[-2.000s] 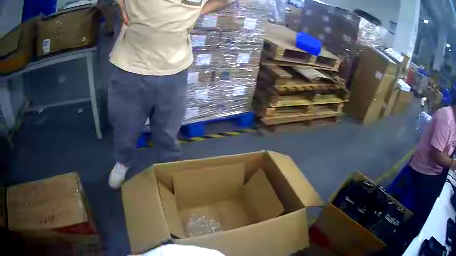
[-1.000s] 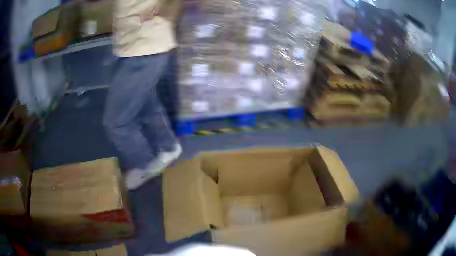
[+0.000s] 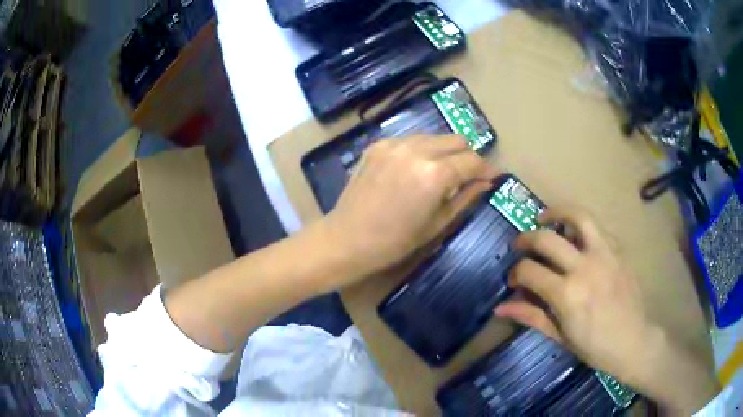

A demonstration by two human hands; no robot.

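Observation:
An open black power bank body (image 3: 456, 281) lies tilted on the tan cardboard sheet (image 3: 603, 147), ribbed inside, with a green circuit board (image 3: 515, 204) across its upper end. My left hand (image 3: 415, 191) is at its upper left corner, fingertips pinched at the board's end. My right hand (image 3: 582, 285) holds its right side, with fingers curled at the board's other end and the thumb over the case. What lies under the fingertips is hidden. Similar open cases with green boards lie above (image 3: 379, 61), partly behind my left hand, and below (image 3: 529, 379).
A crumpled clear bag (image 3: 652, 49) with dark parts is at the upper right. A loose black cable (image 3: 680, 187) lies beside a blue tray (image 3: 725, 252) of small grey pieces. An open carton (image 3: 187, 212) and a carton of black items (image 3: 175, 81) stand at left.
The view has swung from the floor, cartons and a standing person to the bench. Both my hands have come into view at an open case.

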